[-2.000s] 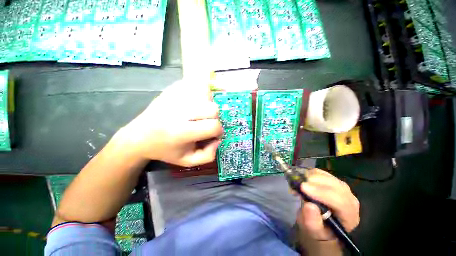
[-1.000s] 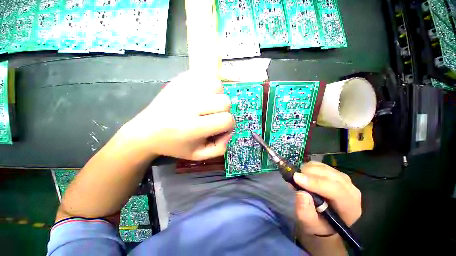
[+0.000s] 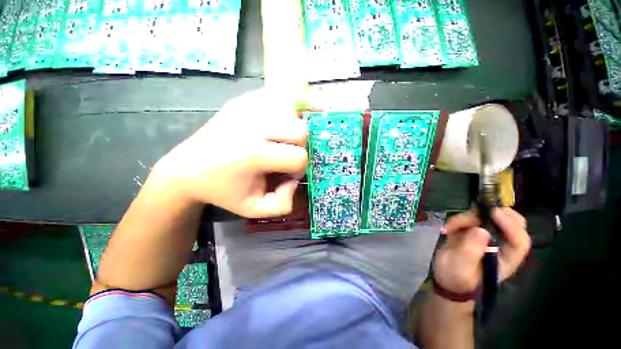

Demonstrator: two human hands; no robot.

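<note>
Two green circuit boards, a left one (image 3: 335, 174) and a right one (image 3: 400, 170), lie side by side on the red-brown work pad (image 3: 279, 223). My right hand (image 3: 480, 252) holds the black soldering iron (image 3: 488, 262) at the right, its barrel over the rim of the white solder waste cup (image 3: 457, 140) and its tip at the mouth. My left hand (image 3: 238, 160) is beside the left board, fingers curled with the tips close together. Solder wire cannot be made out in it.
Laid-out boards (image 3: 150, 34) line the back, with a bright yellow strip (image 3: 282, 48) between rows. A pale paper slip (image 3: 340, 94) is above the pad. The yellow sponge (image 3: 506, 187) is partly behind the iron. A black box (image 3: 587, 163) and board racks stand far right.
My right hand has moved the iron from the boards right to the cup. My left hand stays beside the left board. The two boards remain side by side on the pad.
</note>
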